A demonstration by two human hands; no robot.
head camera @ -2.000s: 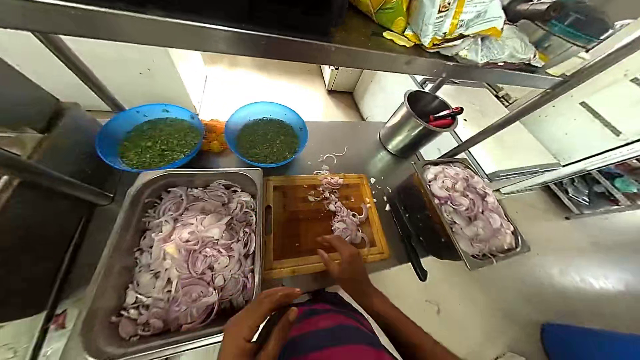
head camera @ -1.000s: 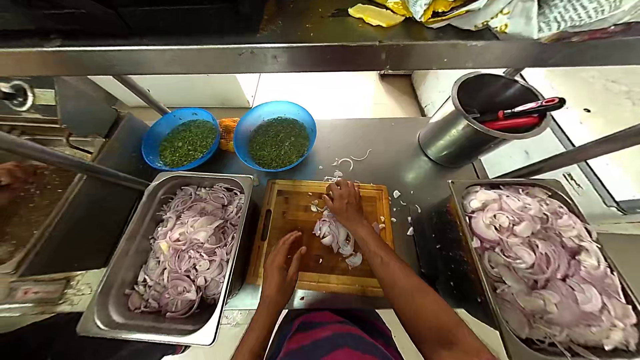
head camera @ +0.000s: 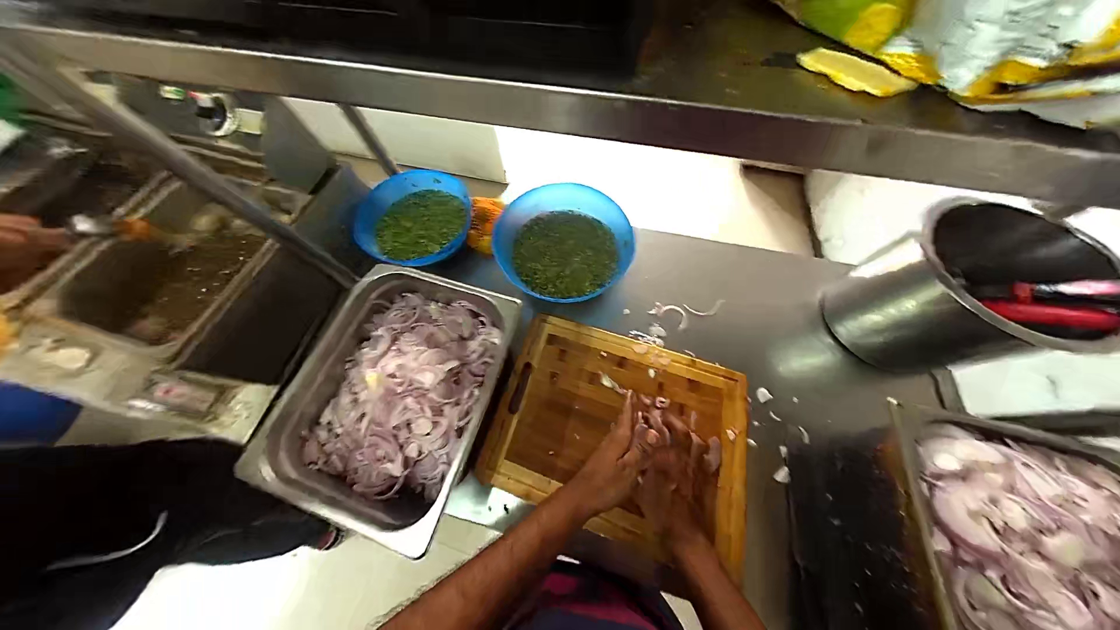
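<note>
A wooden cutting board point(head camera: 560, 411) lies in front of me. My left hand point(head camera: 617, 464) and my right hand point(head camera: 678, 481) meet over its right half, around sliced onion point(head camera: 652, 416) gathered between them; the right hand is blurred. Whether the fingers grip the slices cannot be told. Left of the board stands a steel pan point(head camera: 289, 437) with a heap of sliced onions point(head camera: 407, 394). Another steel pan point(head camera: 910, 455) at the far right holds more sliced onions point(head camera: 1024, 525). Onion scraps point(head camera: 669, 315) lie on the counter behind the board.
Two blue bowls point(head camera: 360, 219) point(head camera: 623, 249) with chopped greens stand behind the left pan. A steel container point(head camera: 901, 306) with red-handled tools is at the right. A steel shelf edge point(head camera: 560, 105) crosses above. At the left, a co-worker's hand point(head camera: 31, 249) is over food trays.
My hands were apart over the board and have come together at the onion on its right half. The view has turned left, bringing in the co-worker's hand.
</note>
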